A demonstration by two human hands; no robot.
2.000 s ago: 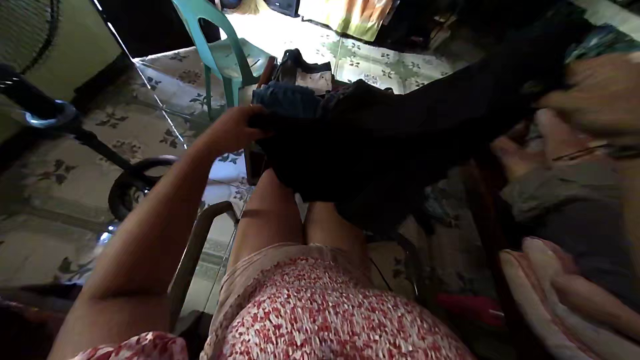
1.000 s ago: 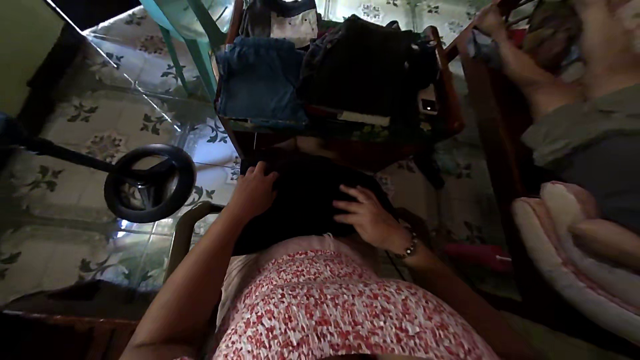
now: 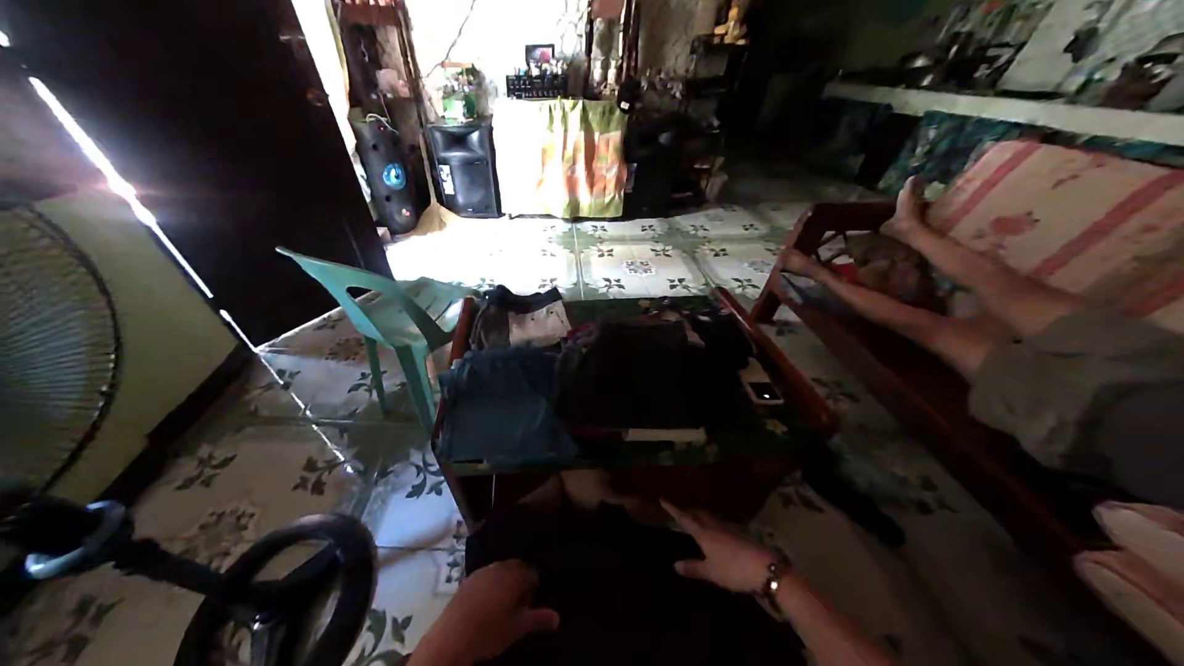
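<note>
A black garment [image 3: 610,592] lies spread over my lap. On its left part rests my left hand [image 3: 499,601], fingers bent; whether they grip the cloth is unclear. My right hand [image 3: 726,550], with a beaded bracelet at the wrist, is over its right side, fingers apart and holding nothing. Just beyond my knees, a low wooden table [image 3: 786,398] bears folded blue denim [image 3: 504,402], a dark folded pile [image 3: 638,370], other folded clothes [image 3: 532,319] and a phone [image 3: 763,391].
A green plastic chair [image 3: 388,305] stands left of the table, a fan [image 3: 55,342] farther left with its round base [image 3: 277,592] near my left side. Along the right runs a wooden bench [image 3: 860,370], where another person's bare legs [image 3: 953,324] rest. A loudspeaker [image 3: 465,171] stands at the back.
Two seconds ago the black garment was held up and stretched between my hands; a second ago it lay on my lap, as it does now. The view has tilted up toward the room.
</note>
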